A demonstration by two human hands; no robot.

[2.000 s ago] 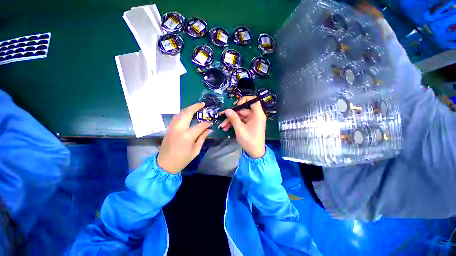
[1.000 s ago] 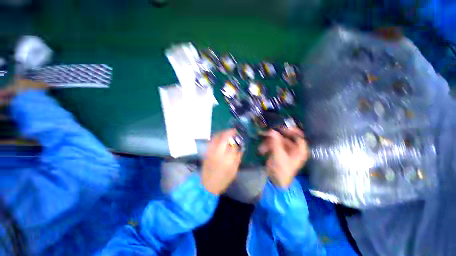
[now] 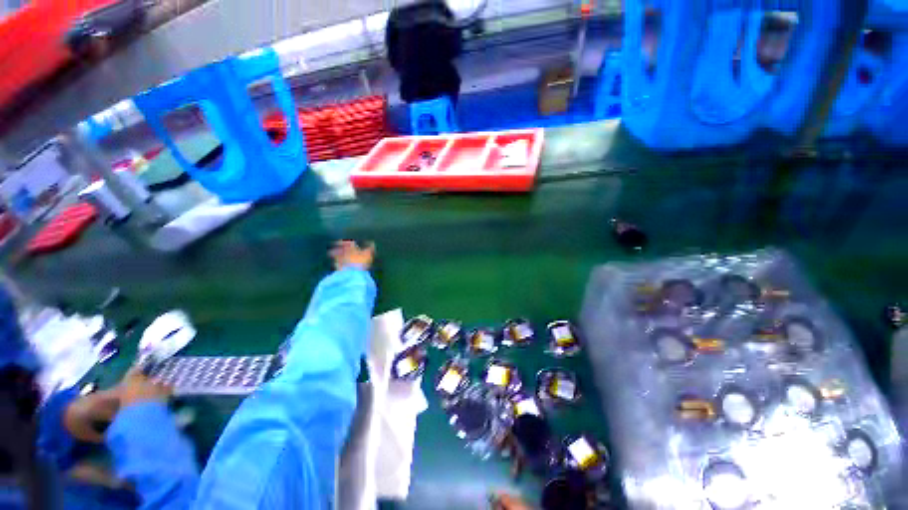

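My left hand is stretched forward over the green bench, small and blurred; whether it holds anything cannot be told. Only a sliver of my right hand shows at the bottom edge, so its grip is hidden. Several round units with square white-yellow parts lie in loose rows right of the white paper strips, which my left sleeve partly covers. Clear crumpled film and a dark round piece lie among the units.
Stacked blister trays stand at right. A divided red bin is at the far side. Blue stools stand behind. A neighbour's hands are by the adhesive sheet at left. A small dark object lies beyond the trays.
The view has tilted up, bringing the red bin and stools into sight. My left hand has left the units and reached far forward. My right hand is now nearly out of the picture.
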